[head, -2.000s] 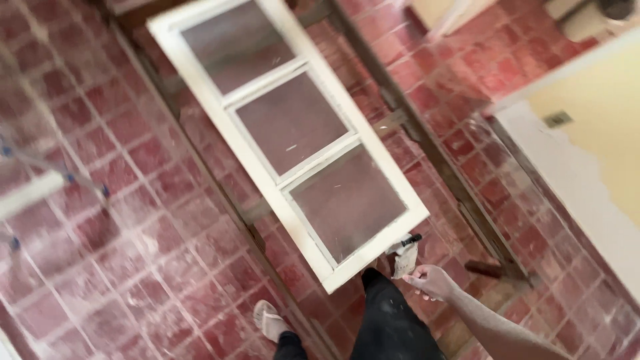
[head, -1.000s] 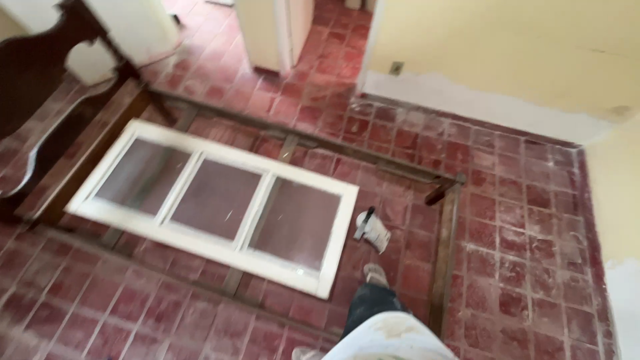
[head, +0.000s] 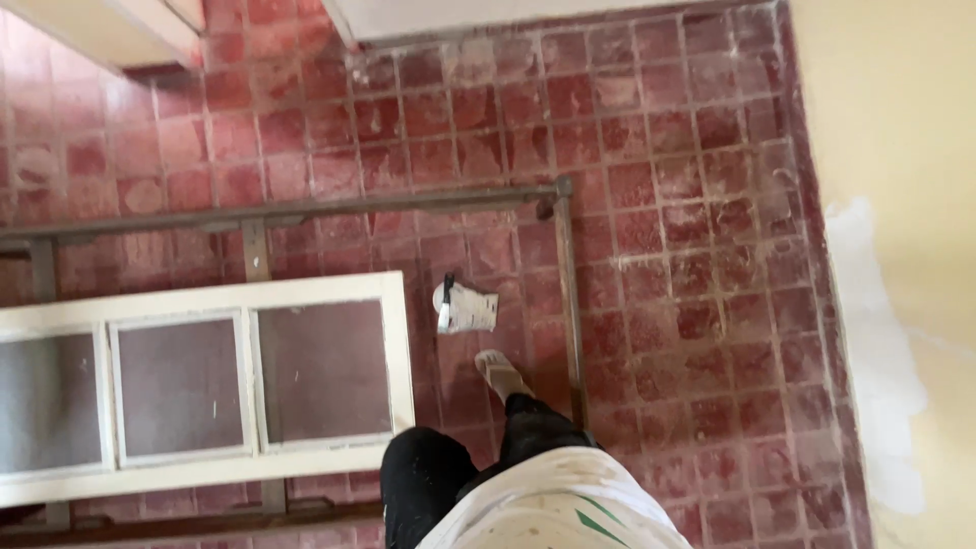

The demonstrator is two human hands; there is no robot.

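Neither of my hands shows in the head view. A white-painted sash with glass panes (head: 252, 450) lies flat across a wooden bed frame (head: 396, 200), reaching out of view at the left. Just beyond the sash's right end, on the tiled floor inside the frame, is a white container (head: 471, 309) bearing writing. A dark-handled tool (head: 448, 286), perhaps a brush or scraper, rests at the container's left side. My foot in light footwear (head: 499, 372) is on the floor below the container, and my other leg is by the sash's corner.
The bed frame's end rail (head: 570, 305) runs along the right of my foot. A yellow wall with a white patch (head: 877, 366) borders the red tiles (head: 686, 290) on the right. Another wall's white lower part (head: 488, 17) and a door-like panel (head: 130, 34) stand at the top.
The view has swung strongly. A hand seen near the container two seconds ago is out of view now. The sash still lies across the frame.
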